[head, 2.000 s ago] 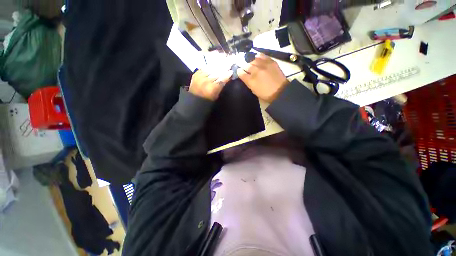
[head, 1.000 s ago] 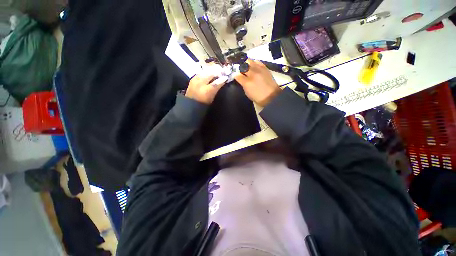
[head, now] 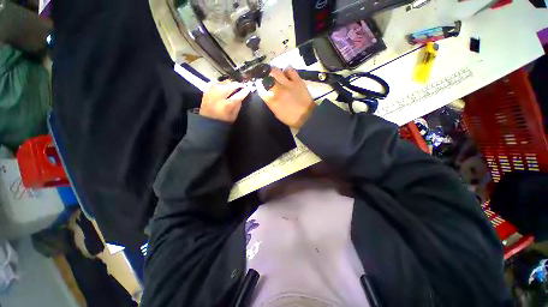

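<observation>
A black fabric panel (head: pixel 261 135) hangs from the needle area toward the table's front edge. My left hand (head: pixel 222 101) pinches its upper left part by the presser foot (head: pixel 255 71). My right hand (head: pixel 286 98) holds its upper right part, with a small dark piece (head: pixel 268 83) at the fingertips. Glare and the fingers hide the exact grip. The white sewing machine head (head: pixel 231 27) stands just beyond my hands. Black-handled scissors (head: pixel 345 84) lie right of my right hand.
A large black cloth (head: pixel 114 108) covers the table's left side. A smartphone (head: pixel 356 43), yellow tool (head: pixel 425 63), pen-like item (head: pixel 434 33) and control panel (head: pixel 354 12) are at the right. A red basket (head: pixel 502 126) stands below right.
The view has shifted, so the machine, phone and scissors appear farther left. Both hands stay by the needle on the black panel; the glare there has lessened.
</observation>
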